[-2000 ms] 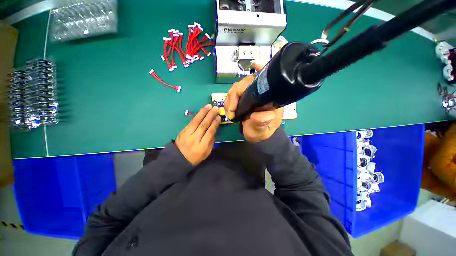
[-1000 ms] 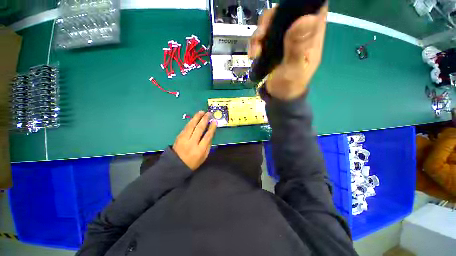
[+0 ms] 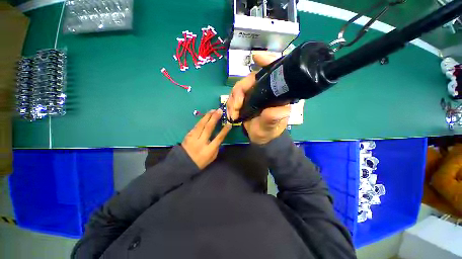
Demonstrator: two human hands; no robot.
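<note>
My right hand (image 3: 263, 116) grips the black electric screwdriver (image 3: 289, 76), which is tilted with its lower end over the left part of the cream-yellow jig (image 3: 296, 112). The driver and my hand cover most of the jig, and the tip is hidden. My left hand (image 3: 203, 139) lies flat at the jig's left end, its fingertips touching the edge of the dark circuit board (image 3: 223, 114), which is mostly covered. I cannot see anything held in my left hand. A short red cable end (image 3: 197, 113) shows left of the jig.
The grey-white screw feeder (image 3: 263, 33) stands just behind the jig. Red connector cables (image 3: 205, 46) lie in a pile left of it, with one loose cable (image 3: 175, 80). Clear blister trays (image 3: 41, 85) are at left. Blue bins (image 3: 390, 189) sit below the bench edge, the right one holding white housings (image 3: 369, 182).
My right hand has brought the screwdriver from the feeder's front back down to the jig, covering most of it. My left hand stays at the jig's left end. The camera view has shifted slightly.
</note>
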